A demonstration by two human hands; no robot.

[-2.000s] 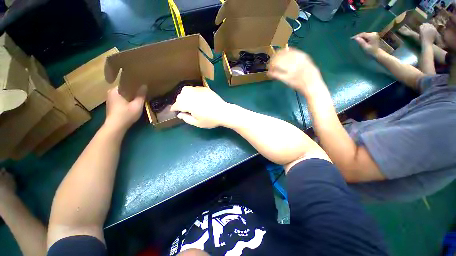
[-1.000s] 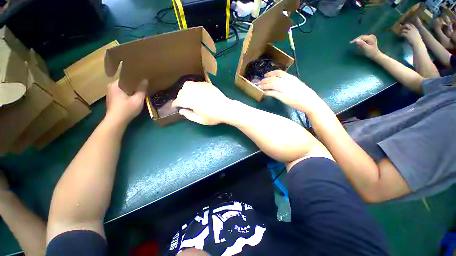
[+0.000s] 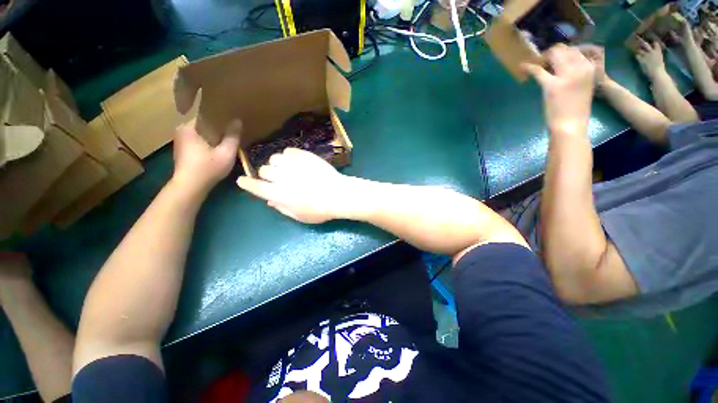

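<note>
An open brown mailer box (image 3: pixel 341 149) stands on the green bench mat in front of me, its lid (image 3: pixel 264 83) upright at the back with rounded side flaps. Black coiled cable (image 3: pixel 303 135) fills its tray. My left hand (image 3: pixel 206 157) grips the box's left side, thumb inside the lid and fingers behind the left flap. My right hand (image 3: pixel 295 185) lies at the front edge of the tray, index finger stretched towards the front left corner. It covers most of the front wall; whether its fingers hold anything cannot be told.
Brown mailer boxes (image 3: pixel 59 157) are piled at left. A black device with yellow edges (image 3: pixel 323 16) and white cables (image 3: pixel 429 43) lie at the back. At right, a neighbour's hand (image 3: pixel 568 83) is at another open box (image 3: pixel 516 39). A forearm (image 3: pixel 35 330) shows at lower left.
My right hand has moved from inside the tray to its front edge, and the box has shifted slightly right. The neighbour's box has moved away to the upper right.
</note>
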